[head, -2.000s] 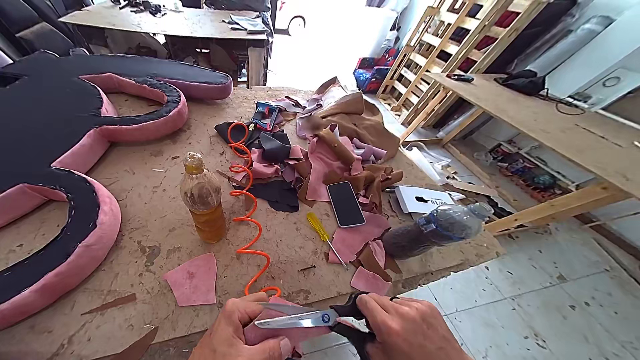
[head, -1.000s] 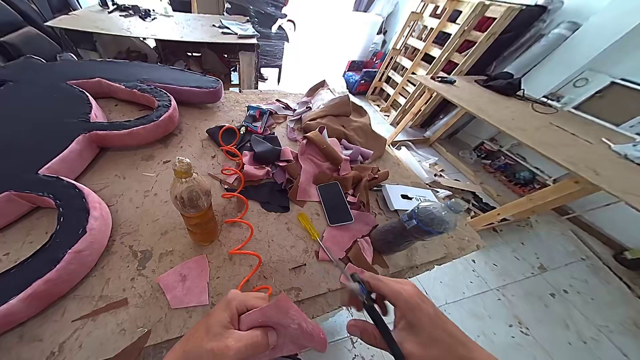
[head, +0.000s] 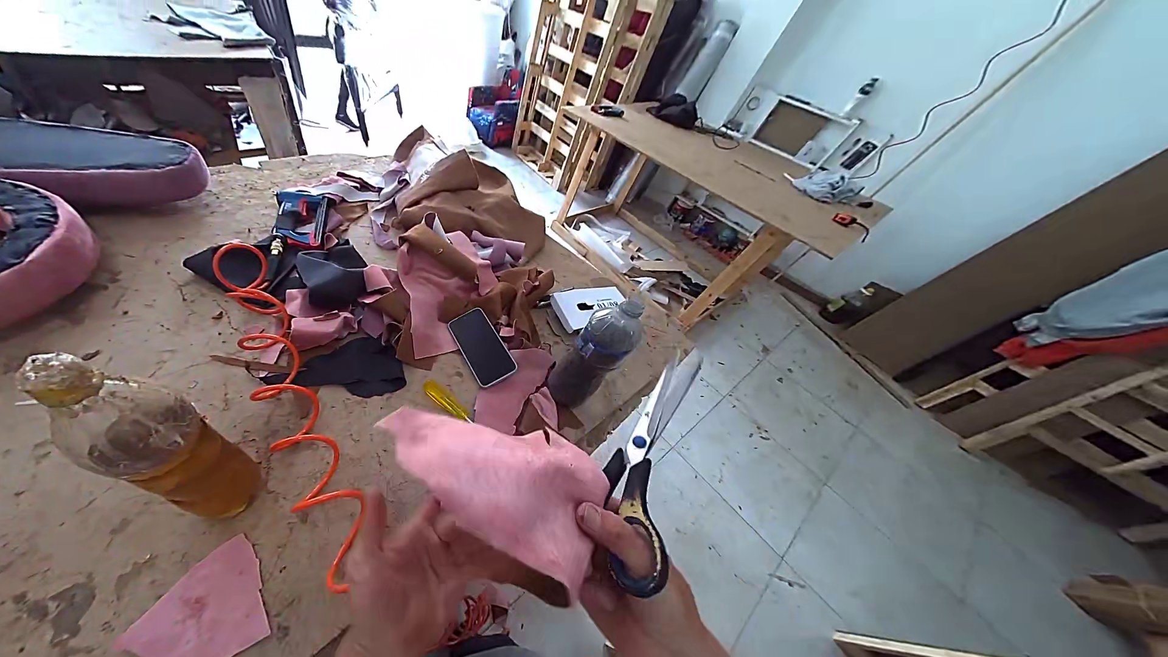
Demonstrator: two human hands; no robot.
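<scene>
A piece of pink fabric (head: 502, 484) spans the space between my hands at the table's front edge. My right hand (head: 639, 584) grips its right side and also holds the scissors (head: 641, 447) by their black handles, blades pointing up and slightly parted. Under the fabric's left part is my left hand (head: 411, 566), fingers spread; whether it touches the cloth is unclear. Beyond the fabric lie a yellow-handled screwdriver (head: 447, 400), partly covered, and a smartphone (head: 482, 347). A flat pink scrap (head: 201, 602) lies at lower left.
A bottle of amber liquid (head: 173, 447) stands left of a coiled orange air hose (head: 306, 438). Pink, brown and black scraps (head: 438, 274) are heaped mid-table beside a staple gun (head: 303, 219). A dark-filled plastic bottle (head: 598, 351) stands near the right edge. A wooden workbench (head: 730, 173) is beyond.
The pink piece, held by my left hand one second ago, is now gripped by my right hand along with the scissors. My left hand has opened. The view has shifted right.
</scene>
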